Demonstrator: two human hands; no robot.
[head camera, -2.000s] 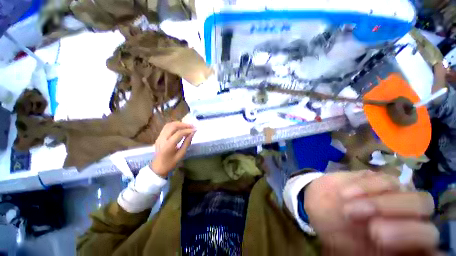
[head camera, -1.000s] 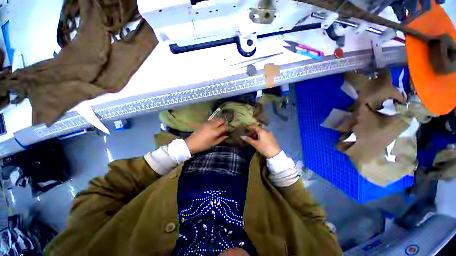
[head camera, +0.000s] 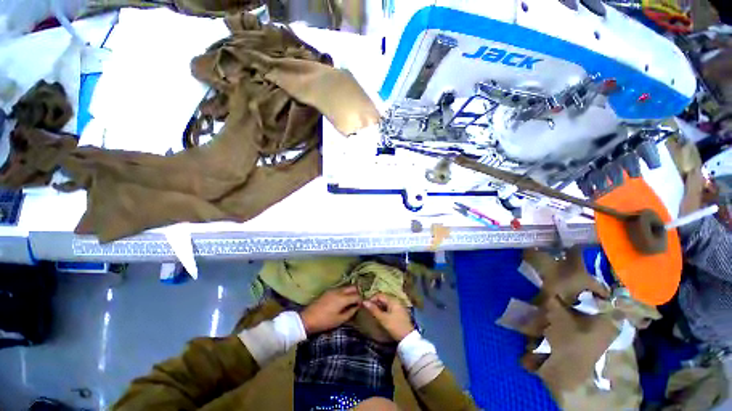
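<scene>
A brown and olive cloth piece (head camera: 376, 282) lies bunched over my lap, below the table edge. My left hand (head camera: 333, 308) pinches it from the left with the fingertips. My right hand (head camera: 388, 315) pinches it from the right, fingertips close to those of the left. Whether a small tool is between the fingers cannot be told. The white JACK sewing machine (head camera: 514, 88) stands above. A brown binding strip (head camera: 530, 186) runs from the orange disc (head camera: 634, 210) to its needle area.
A tangled brown garment pile (head camera: 201, 181) lies on the table left of the needle. Pens (head camera: 477, 214) lie near the measuring tape strip (head camera: 321, 244) along the front edge. A blue bin (head camera: 490, 321) at right holds cut pieces (head camera: 582, 337). Part of a person (head camera: 710, 221) shows at far right.
My view has tilted up again, showing the whole machine head. Both hands came down to the lap cloth from their raised places two seconds ago and have stayed on it.
</scene>
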